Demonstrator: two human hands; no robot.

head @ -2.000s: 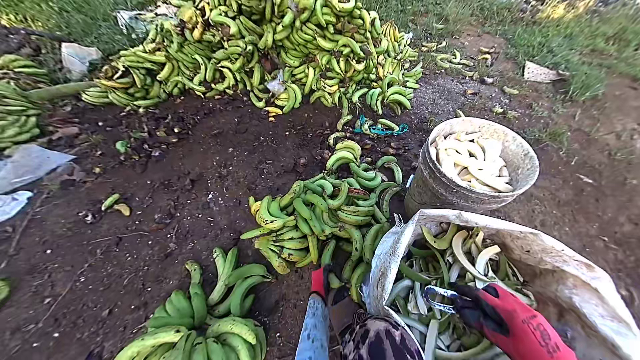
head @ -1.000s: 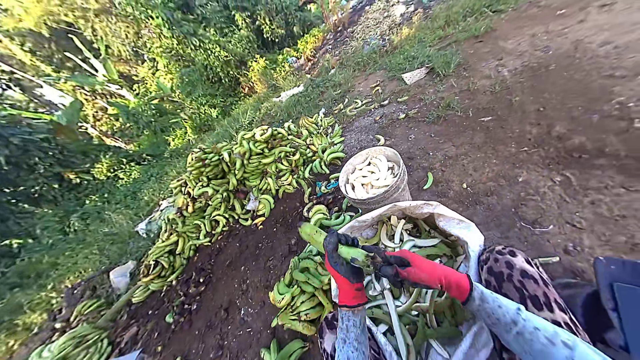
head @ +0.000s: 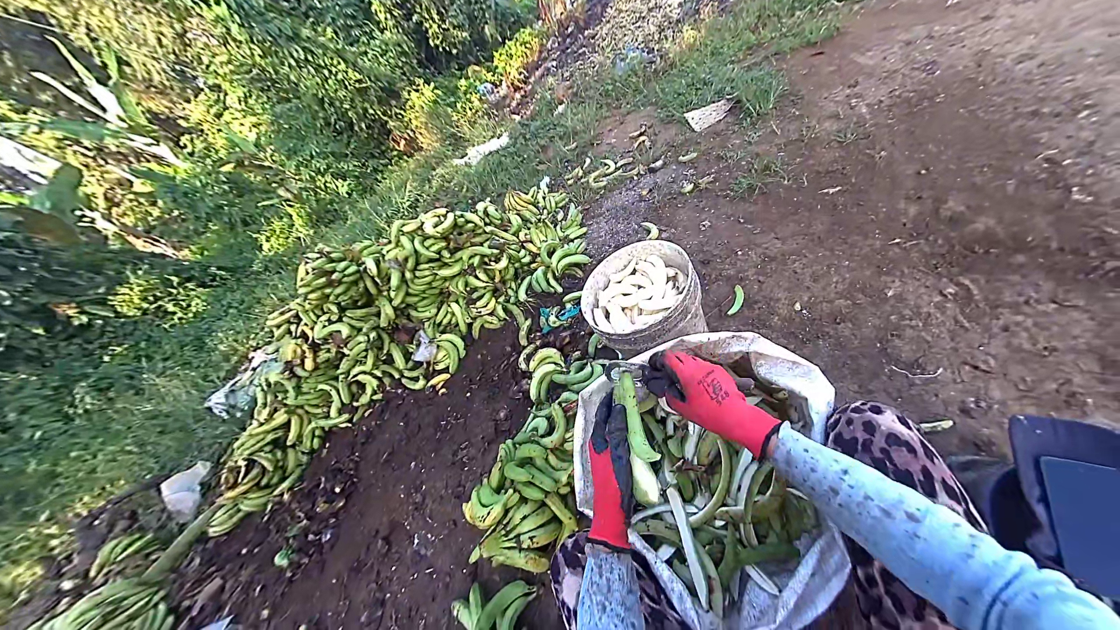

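Observation:
Both hands wear red gloves with black palms and fingers. My left hand (head: 612,472) holds a partly peeled green plantain (head: 646,479) upright over an open white sack (head: 818,385). A strip of green skin hangs loose along the pale flesh. My right hand (head: 713,398) is shut on a metal peeler (head: 628,367) at the plantain's top end. Green and pale peels (head: 687,542) lie in the sack. Just beyond it stands a dirty white bucket (head: 691,306) of peeled plantains (head: 639,293).
Loose green plantains (head: 525,490) lie left of the sack, and a large heap (head: 411,297) is farther left. One green plantain (head: 736,300) rests on the dirt right of the bucket. My knee in leopard-print cloth (head: 884,446) borders the sack, with a dark object (head: 1076,490) at the right edge.
The view swung widely after the first frame. My left hand, low and beside the sack two seconds ago, now holds a plantain over it. Since one second ago, a long skin strip has come loose.

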